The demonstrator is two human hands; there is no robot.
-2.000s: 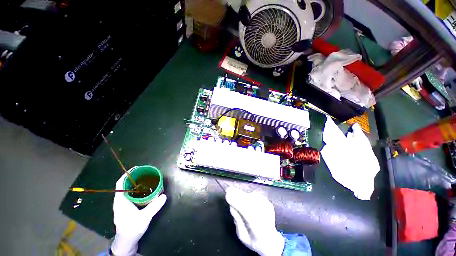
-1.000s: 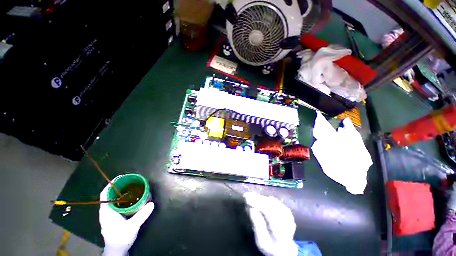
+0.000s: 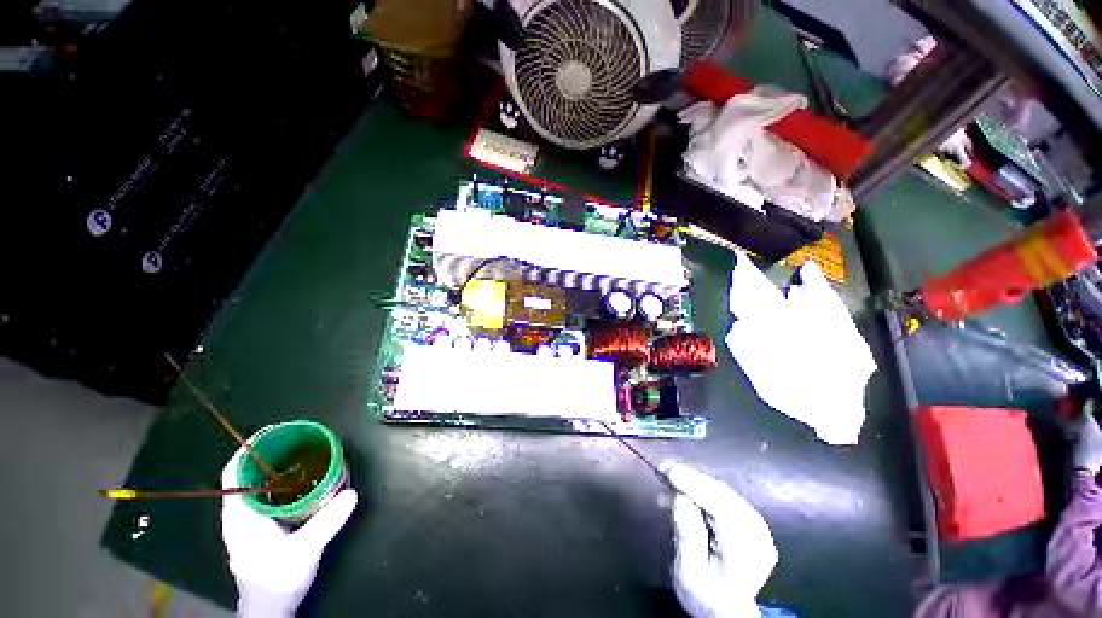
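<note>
The power supply board [image 3: 532,316] lies flat on the dark green mat, with white heatsinks, a yellow-and-brown transformer [image 3: 512,305] and two copper-red coils [image 3: 650,350] at its right. My gloved left hand [image 3: 276,558] holds the green fluid cup [image 3: 336,468] left of the board's front corner. Two thin brown sticks [image 3: 208,402] stand in the cup and lean out to the left. My gloved right hand [image 3: 723,546] holds a thin dark stick [image 3: 632,450] in front of the board. The stick's tip is at the board's front edge; whether it touches cannot be told.
A crumpled white cloth [image 3: 800,350] lies right of the board. The panda fan [image 3: 580,75] and a black box [image 3: 752,220] stand behind. Black trays [image 3: 133,181] are at left. A red block [image 3: 981,471], a red-orange bottle [image 3: 1009,268] and a person's pink sleeve [image 3: 1076,531] are at right.
The view has shifted, so the board and cup appear further left. My right hand has moved right relative to the board, and its stick now shows clearly. My left hand still holds the cup.
</note>
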